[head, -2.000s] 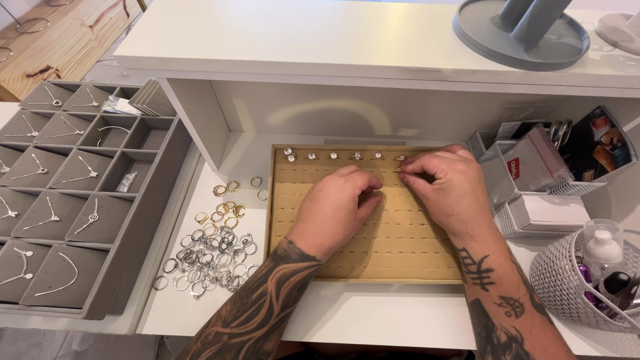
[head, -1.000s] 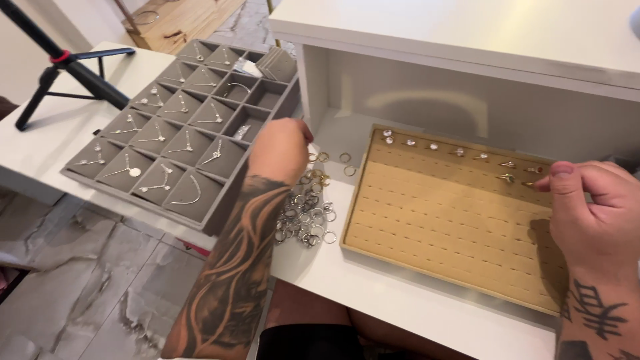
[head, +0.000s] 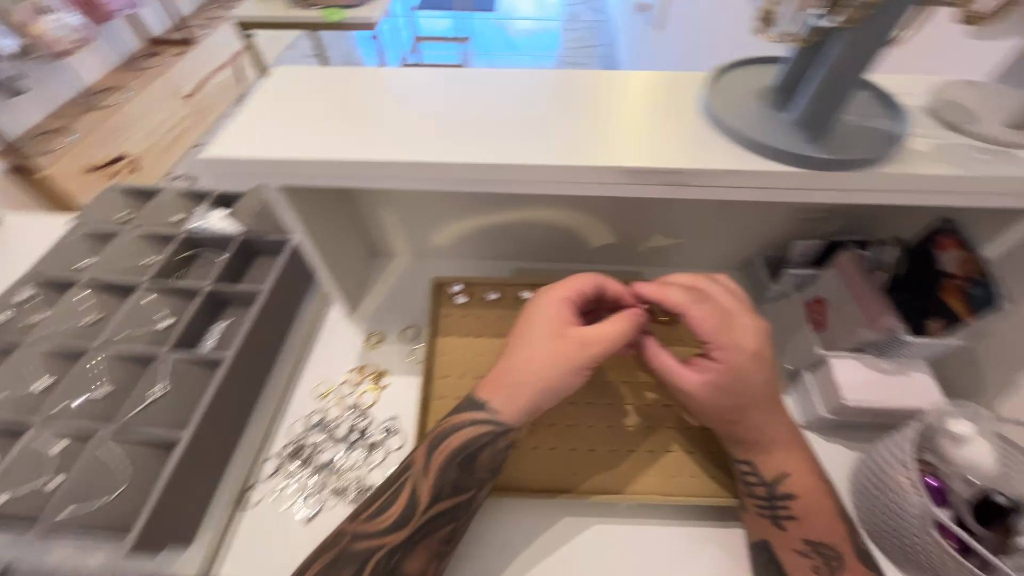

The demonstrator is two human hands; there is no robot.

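My left hand [head: 572, 344] and my right hand [head: 712, 352] meet fingertip to fingertip over the upper part of a tan ring display tray [head: 552, 460]. Both hands pinch, but blur and the fingers hide what is between them. Rings with clear stones [head: 491, 296] stand in the tray's top row, left of my hands. A gold-coloured ring [head: 662, 317] shows just behind my right fingers. Left of the tray lies a pile of silver-coloured rings [head: 328, 460], with gold-coloured rings [head: 364, 384] at its upper end.
A grey compartment tray [head: 192, 432] with necklaces stands at the left. Behind the ring tray is a raised white shelf [head: 480, 120] with a grey round-based stand [head: 800, 120]. On the right are a white box [head: 880, 384] and a woven basket [head: 896, 480] with bottles.
One second ago my left hand was at the ring pile and my right at the tray's right side; now they are together over the tray. The view has swung.
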